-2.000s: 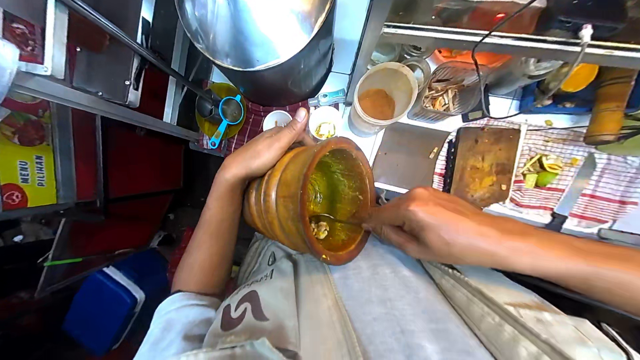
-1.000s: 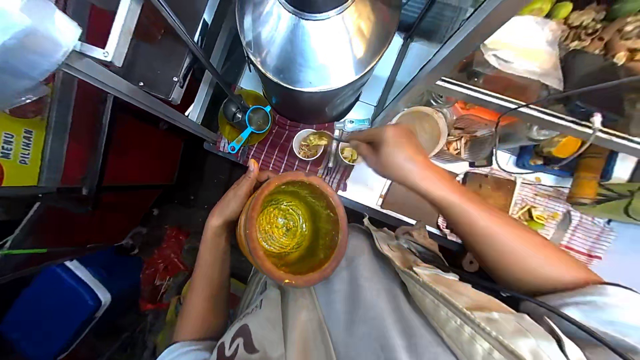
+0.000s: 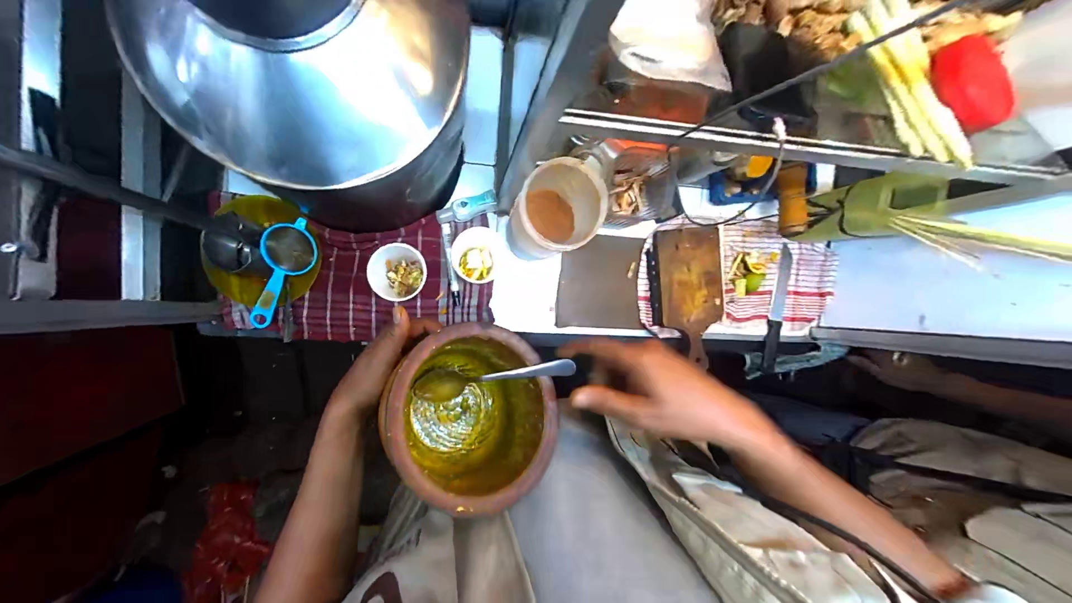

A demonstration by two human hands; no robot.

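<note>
My left hand point(image 3: 381, 362) holds a round brown mortar-like pot point(image 3: 550, 427) by its left side, its mouth facing the camera. Yellow-green paste or liquid coats the inside. A metal spoon point(image 3: 536, 369) rests in it, bowl inside and handle over the right rim. Just right of that handle is my right hand point(image 3: 645, 385), fingers apart, holding nothing. Above the pot, on a dark red checked cloth point(image 3: 343, 297), stand two small white bowls, one with chopped light-brown food point(image 3: 404, 276), the other with pale yellow pieces point(image 3: 476, 261).
A large steel pot point(image 3: 335, 109) stands at upper left, near a blue-handled strainer point(image 3: 270, 297). A tub of brown powder point(image 3: 578, 180), a wooden board point(image 3: 688, 276) and a knife point(image 3: 780, 285) lie right of the bowls. Part of another person point(image 3: 963, 469) shows at lower right.
My right hand was at the left small bowl with the spoon a second ago. It has come back toward the pot and let go of the spoon, which now rests in it.
</note>
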